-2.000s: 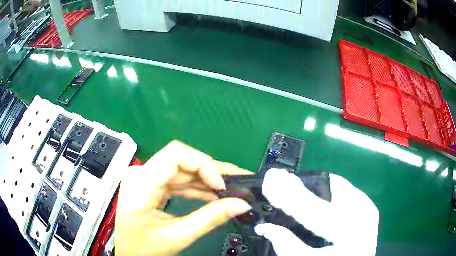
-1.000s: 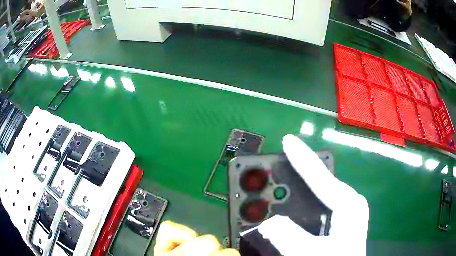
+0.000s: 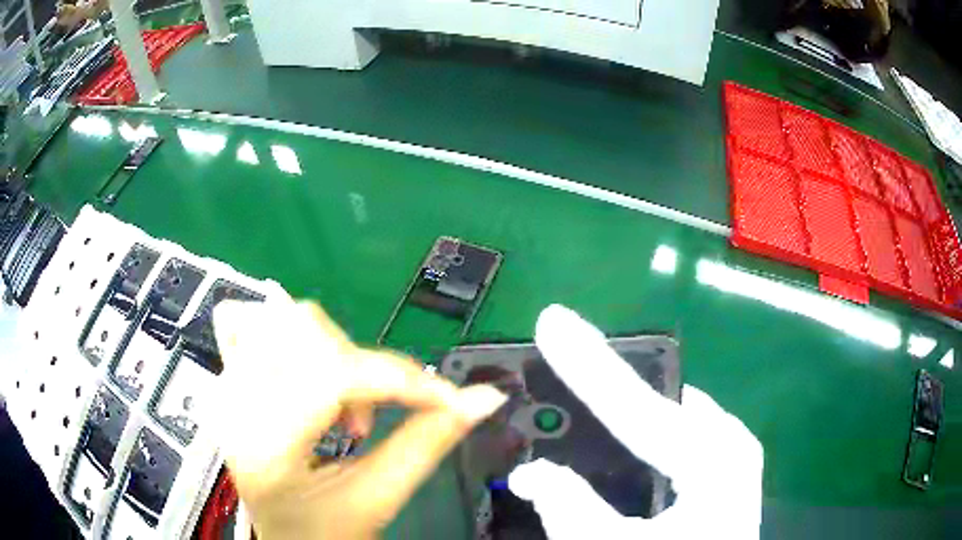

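Note:
A black phone housing [image 3: 624, 369] is held flat, camera end toward the left, above the green surface. My right hand [image 3: 654, 454], in a white glove, grips it with fingers across its face and the thumb side at its lower part. A ring-shaped hole shows between the fingers, and a small blue spot lies below it. My bare left hand [image 3: 327, 422] has thumb and forefinger together over the large round camera holes and partly hides them. Whether a tiny part is pinched there cannot be told. The housing's lower edge is cut off by the picture.
Other housings lie on the green surface [image 3: 591, 258]: one behind my hands [image 3: 464, 276], one far left [image 3: 132, 167], one at right [image 3: 925, 422]. A white tray [image 3: 53, 316] with black housings stands at left above a red edge. A red divided tray [image 3: 833, 190] lies at right.
My left hand has risen from the bottom edge and reached the camera end. The held housing has shifted slightly left. The housing behind it has moved left and away.

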